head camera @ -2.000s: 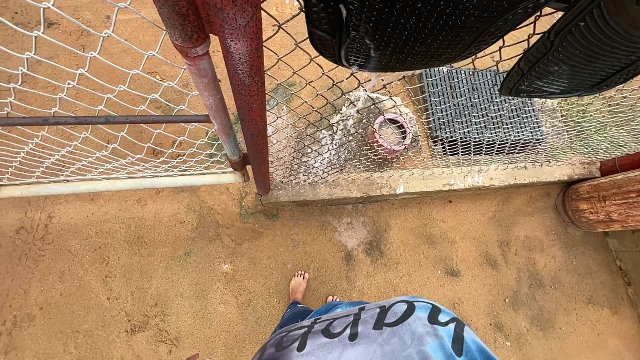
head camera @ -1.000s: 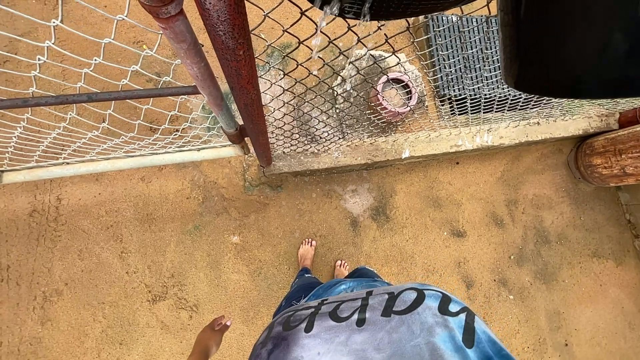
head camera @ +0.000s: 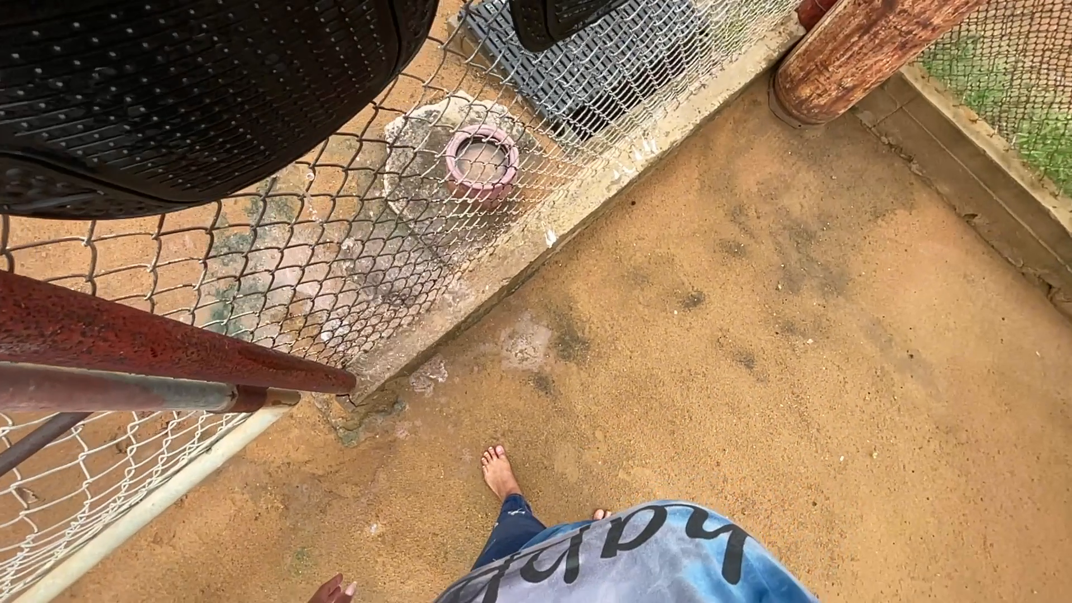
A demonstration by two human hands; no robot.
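Note:
At the bottom edge, left of my blue tie-dye shirt (head camera: 636, 557), only the fingertips of my left hand (head camera: 333, 590) show. They are over the sandy floor, and whether they hold anything cannot be made out. My right hand is outside the view. A large black ribbed object, seemingly the sole of a shoe (head camera: 193, 92), fills the upper left close to the camera, in front of the chain-link fence (head camera: 352, 226). Part of a second black object (head camera: 561, 17) shows at the top centre. What holds them up is hidden.
A red metal post (head camera: 167, 335) and a wire-mesh gate (head camera: 109, 494) stand at left. A low concrete curb (head camera: 502, 293) runs under the fence. Behind it are a pink ring-shaped pot (head camera: 483, 159) and a grey slatted grate (head camera: 586, 63). A rusty round pillar (head camera: 846, 67) stands upper right.
The view has turned, so the fence now runs diagonally. The large black object that was at the top right is now at the upper left. My left hand shows less than a second ago.

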